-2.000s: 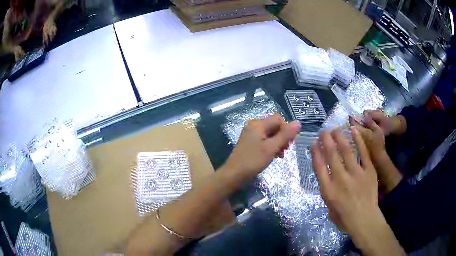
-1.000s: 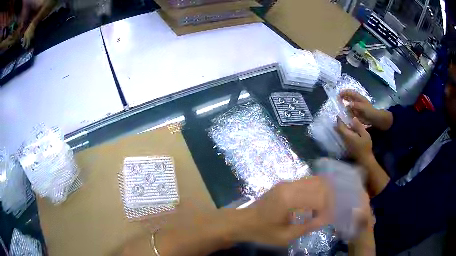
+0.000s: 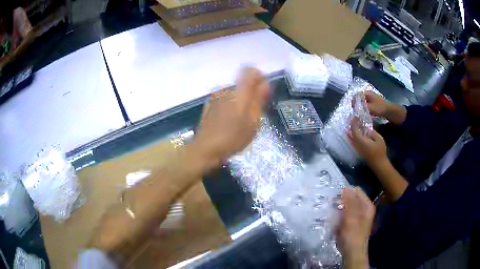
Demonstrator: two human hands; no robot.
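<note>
My left hand (image 3: 231, 118) is blurred, raised over the bench's far edge; whether it holds anything cannot be told. Its forearm crosses the brown cardboard sheet (image 3: 68, 223) and mostly hides the plate stack (image 3: 172, 214) there. My right hand (image 3: 357, 223), at lower right, grips the right edge of a clear plastic plate (image 3: 310, 197) with faint round marks. The plate is over the crinkled clear film (image 3: 266, 157). I cannot tell if it is one plate or several.
Twisted plate stacks (image 3: 52, 184) stand at left. Another plate (image 3: 300, 115) and neat stacks (image 3: 306, 74) are at back right. A person's hands (image 3: 368, 139) hold clear plastic at right. Layered piles (image 3: 210, 23) sit on white boards (image 3: 173, 65). A bottle (image 3: 371, 52) stands beyond.
My left hand has swung from the lower right up to the far edge, across the plate stack. My right hand and its clear plate now show over the film. The view has shifted slightly.
</note>
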